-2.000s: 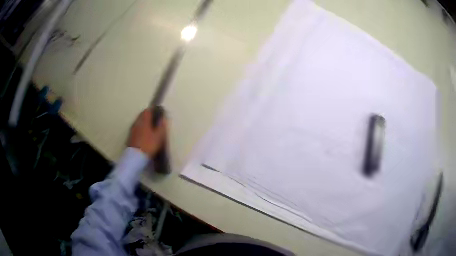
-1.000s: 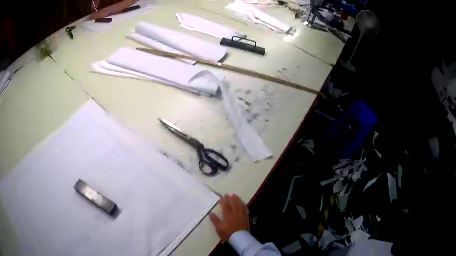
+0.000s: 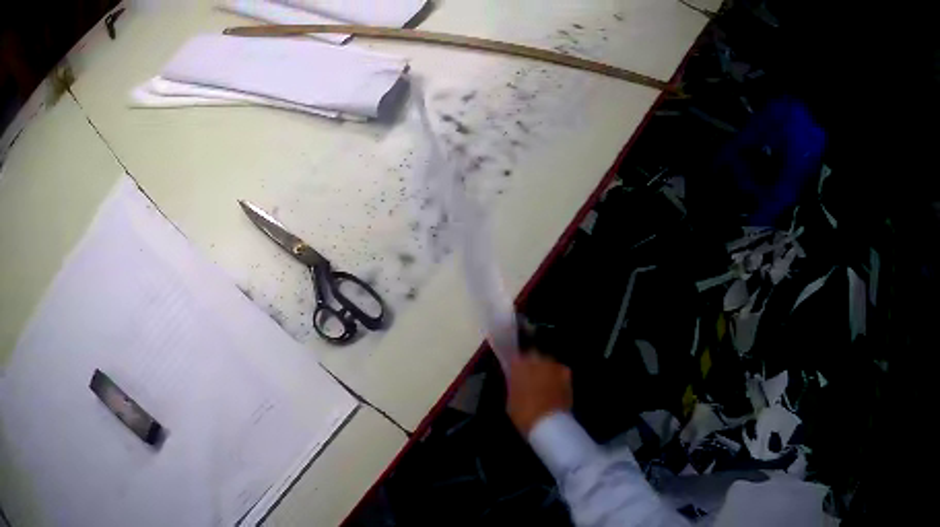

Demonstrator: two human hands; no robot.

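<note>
My right hand (image 3: pixel 538 391) is just past the table's red edge. It is slightly blurred and closed on the lower end of a narrow white fabric strip (image 3: pixel 476 252), which trails up across the table toward a folded white stack (image 3: pixel 283 74). The black-handled shears (image 3: pixel 314 270) lie on the table left of the strip. A large white layered sheet (image 3: pixel 170 340) lies at lower left with a dark metal weight (image 3: pixel 128 408) on it. My left hand is out of the picture.
A wooden yardstick (image 3: pixel 454 41) lies across the table at the top, its end at the red edge. Dark smudges mark the table (image 3: pixel 577 134). White scraps (image 3: pixel 768 412) litter the dark floor at right, near a blue object (image 3: pixel 778 154).
My right hand has left the sheet's corner, moved right and taken hold of the strip, whose lower end now reaches over the table edge. The view has shifted, so the shears appear farther left.
</note>
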